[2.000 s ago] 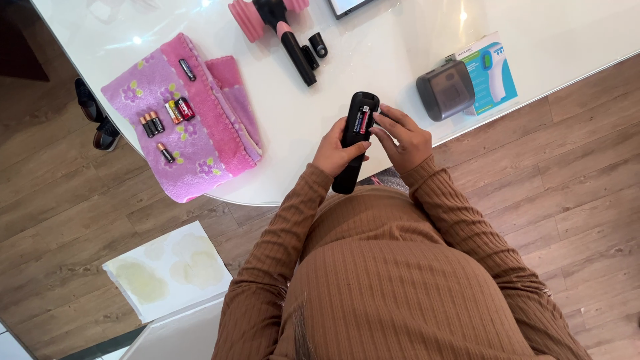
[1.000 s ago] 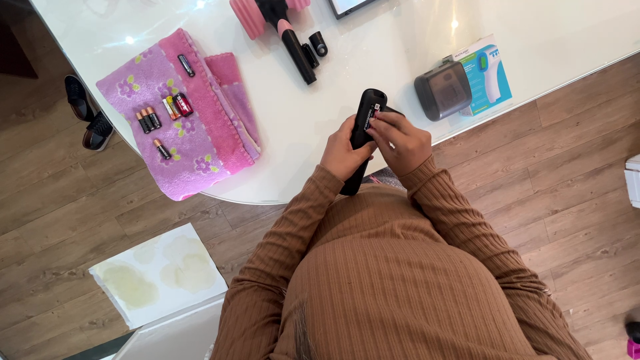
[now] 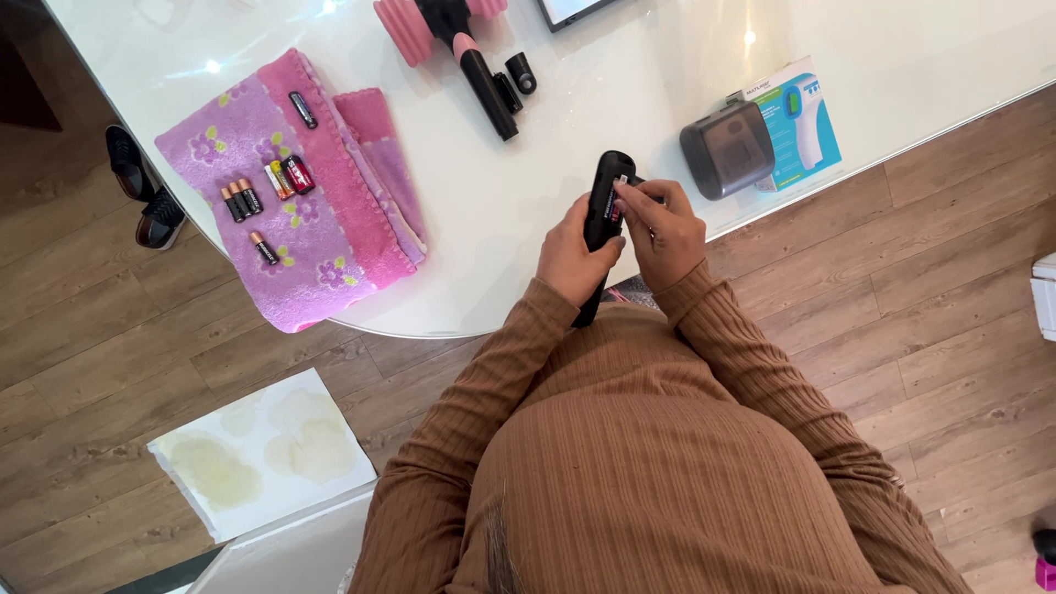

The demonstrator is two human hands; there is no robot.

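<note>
My left hand (image 3: pixel 572 253) is wrapped around a long black handheld device (image 3: pixel 606 177), held upright over the table's near edge. A recess with a labelled insert, perhaps a battery, shows in its upper part. The fingertips of my right hand (image 3: pixel 667 235) press at this recess; a small dark piece sticks out behind those fingers, too hidden to name. To the left, a pink and purple fleece blanket (image 3: pixel 330 272) carries several batteries: a dark one (image 3: pixel 303 110) near the top, a red one (image 3: pixel 298 175) beside a yellow one, a row of copper-topped ones (image 3: pixel 241 200) and a single one (image 3: pixel 264 247).
On the white glossy table (image 3: pixel 610 91) lie a pink and black roller device (image 3: pixel 487 91), small black parts (image 3: pixel 520 73) and a tablet-like object's edge (image 3: pixel 577 11). A smoky plastic case (image 3: pixel 728 150) rests against a thermometer box (image 3: pixel 804 124) at right. Shoes (image 3: pixel 144 190) stand on the floor.
My right fingers have stayed on the upper part of the black device, shifting slightly along its recess. My left hand keeps its hold. The batteries on the blanket have not moved.
</note>
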